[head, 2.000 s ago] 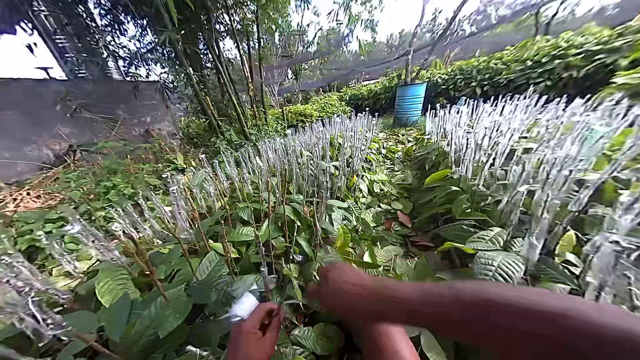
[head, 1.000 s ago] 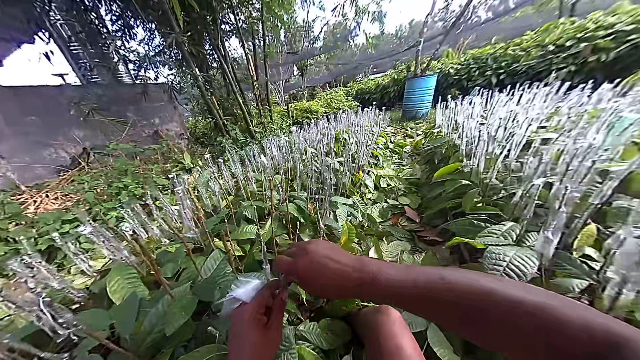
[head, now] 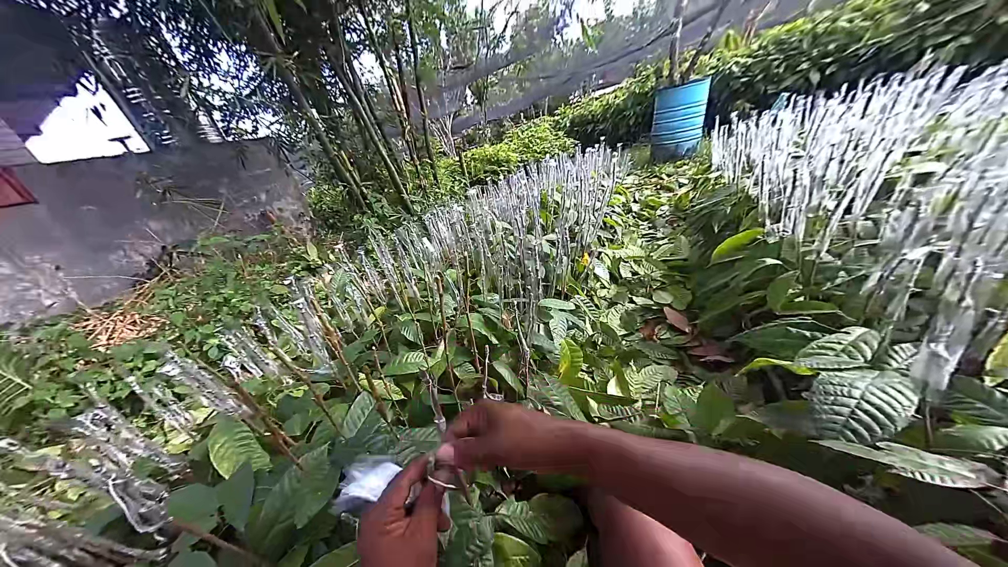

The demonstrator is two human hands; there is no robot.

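Low in the middle of the head view, my left hand (head: 405, 508) pinches a thin plant stem (head: 435, 398) near its lower part, with a crumpled clear plastic film (head: 368, 482) beside and behind the fingers. My right hand (head: 504, 441) reaches in from the right, its fingertips closed at the same stem just above the left fingers. A thin pale strip loops around the stem between the hands. Whether the right fingers hold the strip or the stem, I cannot tell. Leafy seedlings surround both hands.
Plastic-wrapped stems (head: 543, 213) stand in a dense bed ahead, with another bed of wrapped stems (head: 835, 157) at right. Beyond are a blue drum (head: 680, 118), bamboo and dark netting. A grey wall (head: 157, 213) is at left. My bare knee (head: 638, 535) is under the right forearm.
My right hand has shifted slightly around the stem, while my left hand stays low beside it with the plastic film. The view has turned a little to the left.
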